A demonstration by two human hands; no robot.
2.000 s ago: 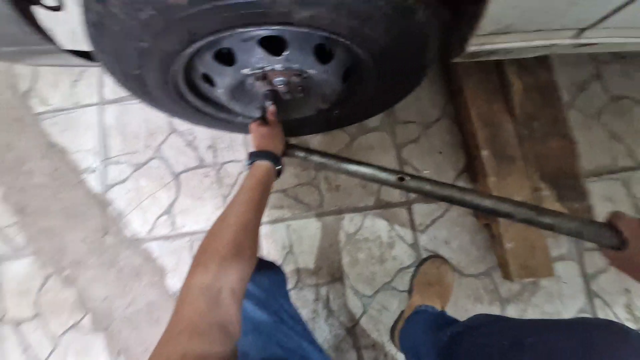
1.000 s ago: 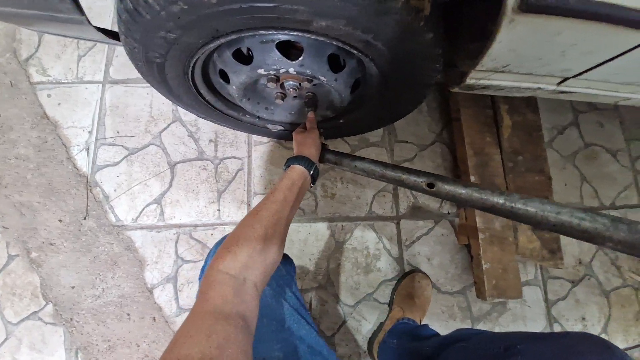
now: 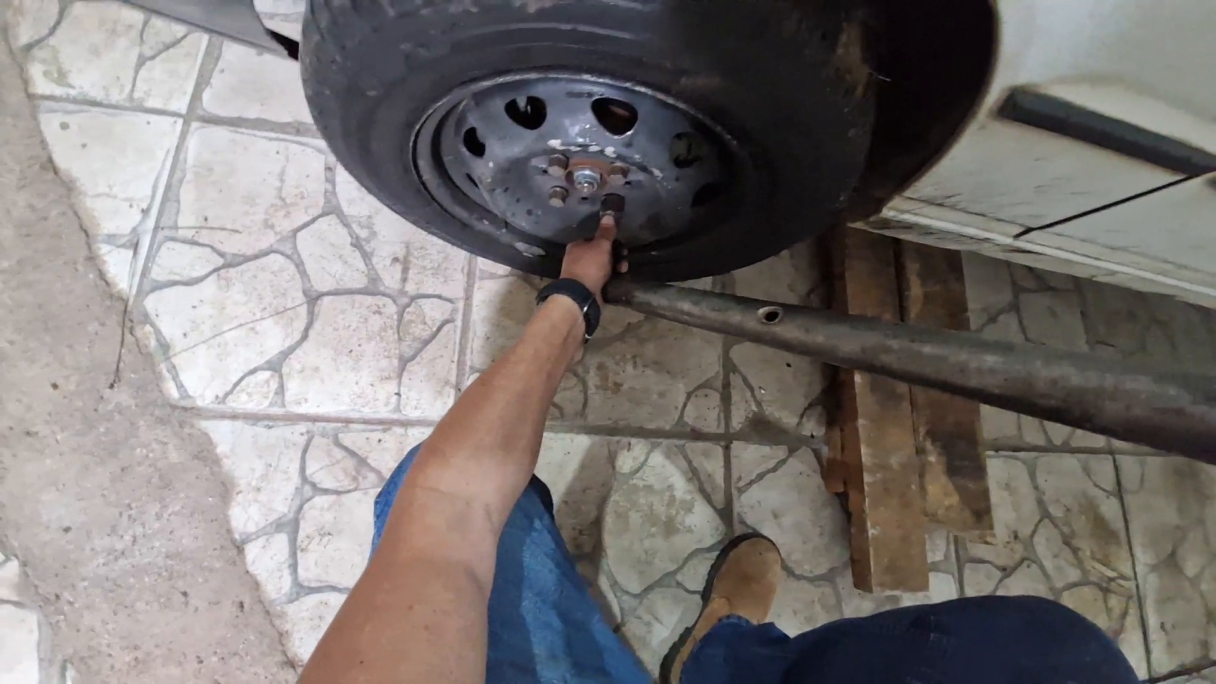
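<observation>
My left hand (image 3: 591, 258), with a dark band at its wrist, reaches to the lower part of a steel wheel (image 3: 494, 180). Its fingers are closed around a dark wheel wrench head or socket (image 3: 613, 204), which sits over a lug position right of the lower-left lug bolt (image 3: 558, 196). The wrench is mostly hidden by the hand. A long metal pipe (image 3: 883, 347) with a round hole extends from beside this hand to the right edge. My right hand is out of view.
The black tire (image 3: 361, 142) stands under a light-coloured car body (image 3: 1111, 223). Wooden planks (image 3: 888, 494) lie on the stone-patterned tile floor below the sill, passing beneath the pipe. My tan shoe (image 3: 746, 579) is at the bottom centre, and a rough concrete strip (image 3: 114, 494) runs along the left.
The right hand, seen two seconds ago at the pipe's far end, is now out of frame. The left hand remains at the wheel's lower lug area. The view has moved closer to the wheel.
</observation>
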